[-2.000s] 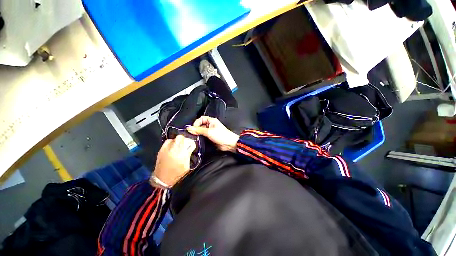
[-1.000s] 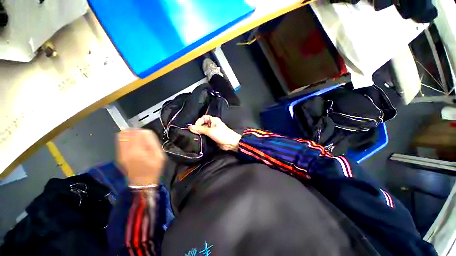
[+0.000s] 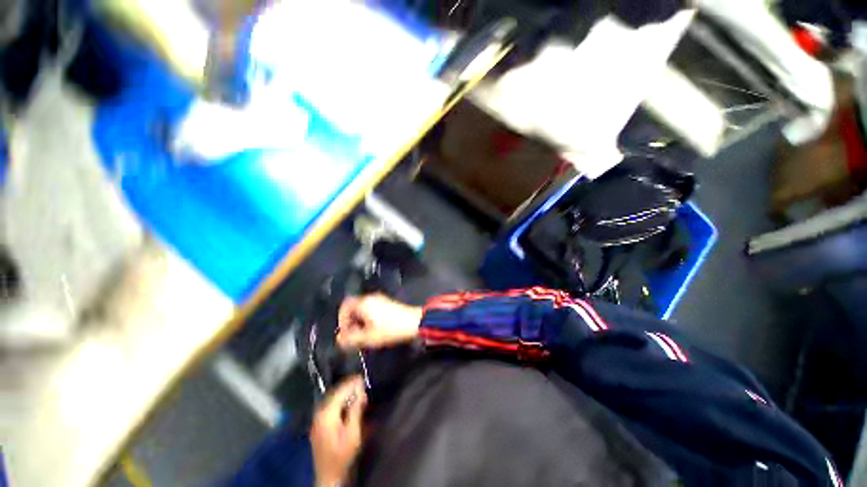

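A black bag (image 3: 328, 357) with pale curved lines lies on my lap, blurred and partly hidden by my hands. My right hand (image 3: 373, 322) is closed on its upper part, fingertips pinched on the fabric. My left hand (image 3: 339, 428) is at the bag's near edge, fingers curled and thumb close to them. Blur hides whether anything is between its fingertips. No zipper slider can be made out.
The yellow-edged bench (image 3: 204, 342) with a bright blue mat (image 3: 204, 228) runs along the left. A blue crate (image 3: 702, 233) with black bags (image 3: 627, 224) stands right. A brown box (image 3: 494, 162) and white sheets (image 3: 580, 90) are behind.
The view has swung and blurred, bringing more of the bench into sight. My left hand, raised off the bag one second ago, is back at the bag's near edge. My right hand remains on the bag.
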